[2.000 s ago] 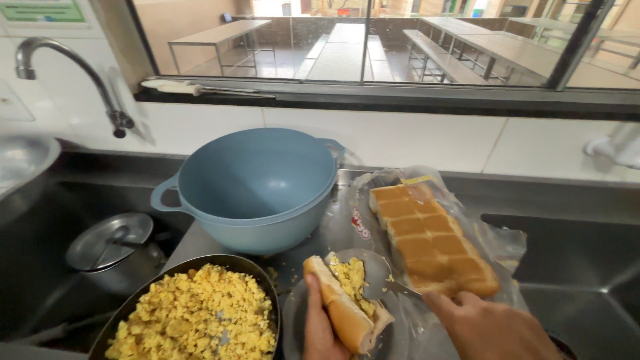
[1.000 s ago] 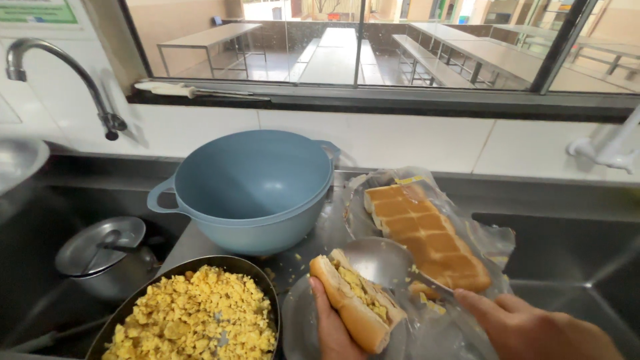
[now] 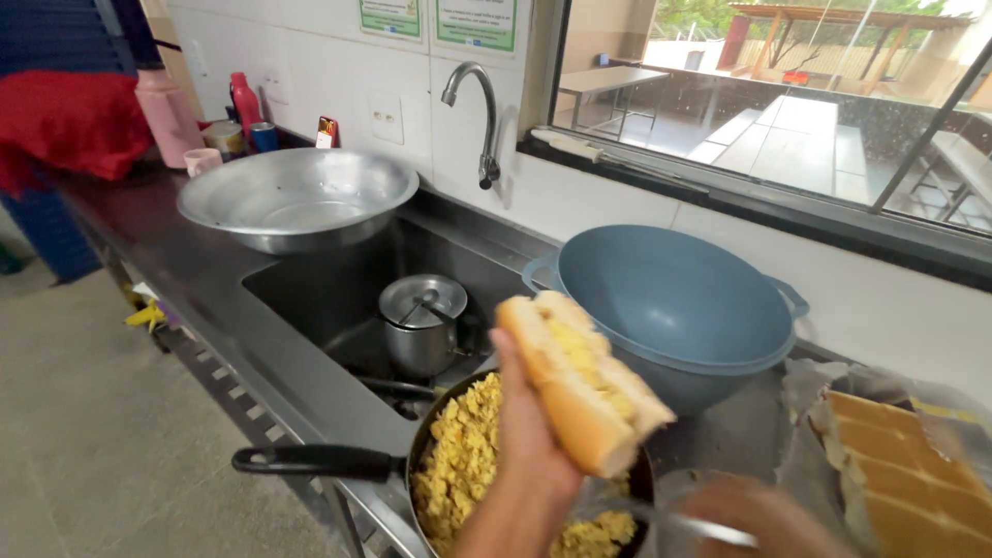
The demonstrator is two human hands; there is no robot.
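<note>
My left hand (image 3: 535,442) holds up a split bread roll (image 3: 581,380) filled with scrambled egg, above a black-handled frying pan (image 3: 415,496) of scrambled egg (image 3: 457,453). My right hand (image 3: 763,515), blurred, grips a metal utensil (image 3: 709,530) that looks like a spoon; its far end is over the pan's right side. To the right of my right hand lies a block of joined bread rolls (image 3: 903,465) in a clear plastic bag (image 3: 810,387). A blue-grey plastic bowl (image 3: 674,298) stands behind the roll, with nothing visible inside.
A sink (image 3: 310,294) holds a lidded metal pot (image 3: 422,341) with a spoon on top. A large metal basin (image 3: 298,194) stands beyond it, under a faucet (image 3: 488,132). Farther left are a pink bottle (image 3: 167,116), a mug (image 3: 203,161) and a red cloth (image 3: 70,128). The pan's handle (image 3: 318,461) overhangs the counter edge.
The filled roll in my left hand has been raised from over the plate to above the pan. My right hand has moved away from the bread block toward the pan. The view has swung left.
</note>
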